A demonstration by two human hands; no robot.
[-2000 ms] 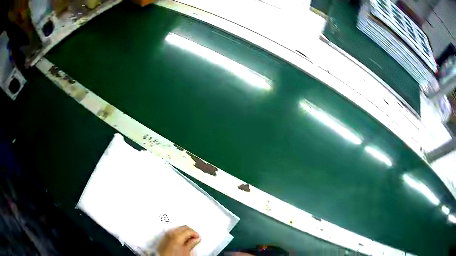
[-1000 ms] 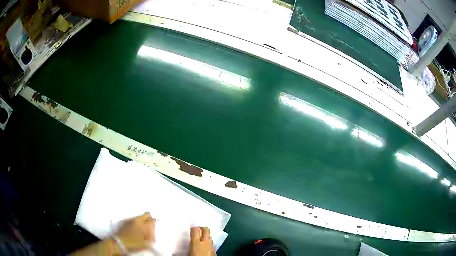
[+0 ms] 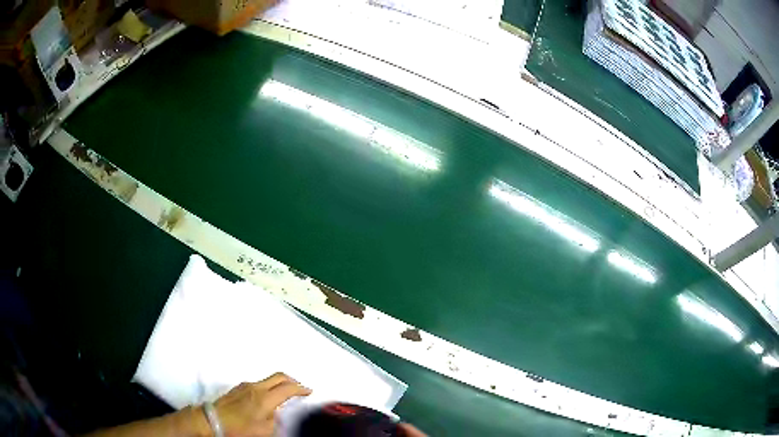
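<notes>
A stack of flat white bags (image 3: 248,333) lies at the belt's near edge, bottom left of centre. My left hand (image 3: 252,410), with a pale band at the wrist, is over its lower part, fingers bent at a whitish bag edge. A black rounded speaker (image 3: 350,422) with a small red-orange mark on top is beside my left fingertips, over the stack's lower right corner and cut off by the bottom edge. A milky blur lies along its left side. Only a bit of my right hand (image 3: 412,430) shows, against the speaker's right side; the rest is out of the picture.
A long glossy green belt (image 3: 384,230) crosses the view, with a worn white dividing strip (image 3: 461,360) behind the stack. A brown carton (image 3: 209,10) stands at the upper left, near white cards with dark round holes (image 3: 64,75). Stacked printed sheets (image 3: 653,64) lie at the upper right.
The speaker has moved left from the belt to my left hand, with my right hand at its right side. My left hand has shifted slightly right. The view has shifted a little.
</notes>
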